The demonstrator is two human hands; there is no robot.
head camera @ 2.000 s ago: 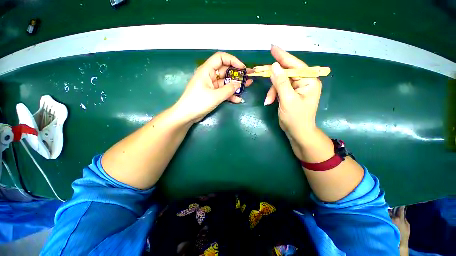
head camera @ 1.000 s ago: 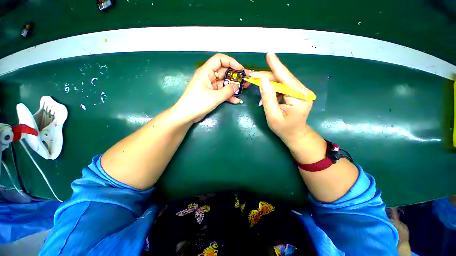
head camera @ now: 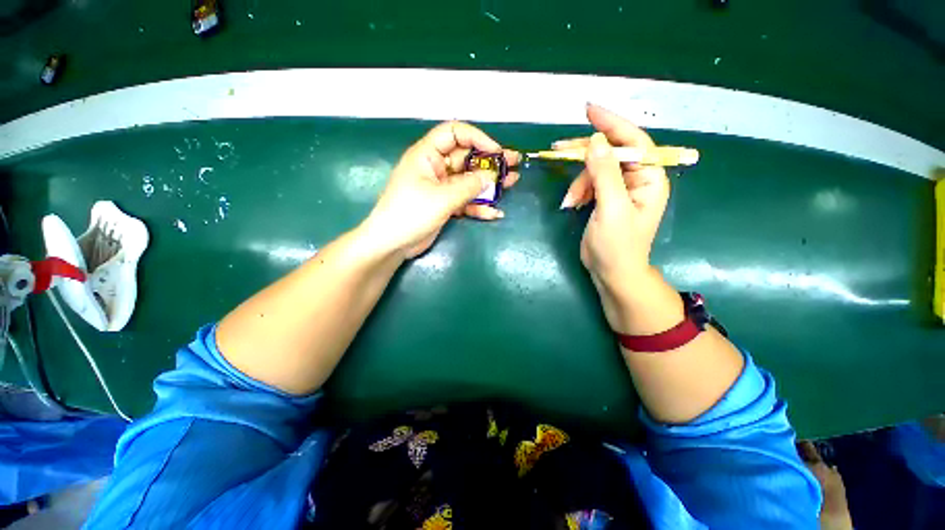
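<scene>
My left hand (head camera: 435, 186) holds a small dark electronic module (head camera: 486, 176) with yellow and pale patches inside, above the green bench. My thumb covers part of it. My right hand (head camera: 622, 197) holds yellow tweezers (head camera: 642, 155) roughly level, their dark tips pointing left. The tips are just right of the module and apart from it. Whether the tips hold anything is too small to tell. A dark red band (head camera: 663, 337) is on my right wrist.
A white rail (head camera: 435, 95) runs beyond my hands. Modules (head camera: 206, 16) lie on the green belt (head camera: 352, 31). Small white bits (head camera: 181, 225) and a white fan (head camera: 116, 264) are at left. A yellow tray edge (head camera: 940, 254) is at far right. A person's hand shows at lower right.
The tweezers were at the module a second ago; now they have moved right, off it, and are more level. The modules on the belt have shifted left.
</scene>
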